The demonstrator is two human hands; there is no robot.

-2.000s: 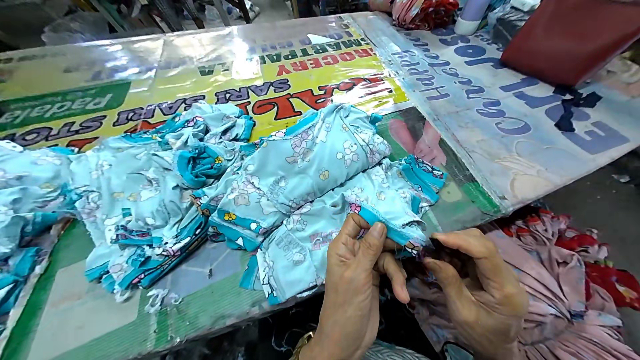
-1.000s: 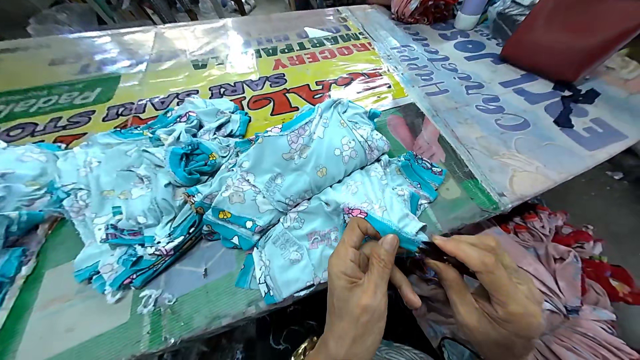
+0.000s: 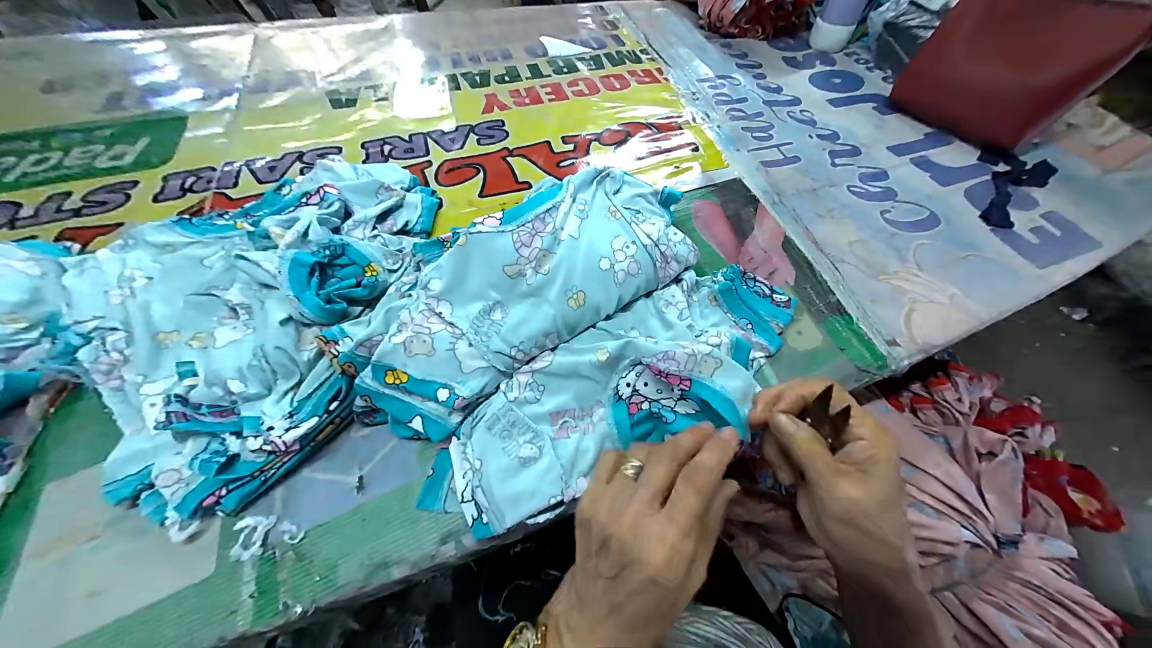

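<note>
A light blue printed garment with teal trim [image 3: 531, 432] lies at the table's near edge. My left hand [image 3: 652, 522], with a ring on one finger, holds the teal-edged opening of this garment by its rim. Close beside it, my right hand [image 3: 823, 450] pinches the garment's edge at the fingertips. A small dark metal tool, seemingly thread snips [image 3: 826, 418], is held in the same right hand, its pointed ends upward. Another folded garment of the same print [image 3: 558, 261] rests just behind, and more of them lie bunched [image 3: 207, 306] to the left.
Printed plastic sheets [image 3: 594, 99] cover the table. A red pouch [image 3: 1017, 72] and dark fabric scraps [image 3: 1012, 184] lie at the back right. Pink and red cloth [image 3: 981, 513] is heaped below the right edge. White thread scraps [image 3: 261, 535] lie near the front edge.
The near garment's teal-edged opening now shows a printed figure inside. My left hand has turned from gripping the edge palm-up to lying back-up over the rim. The snips now point upward.
</note>
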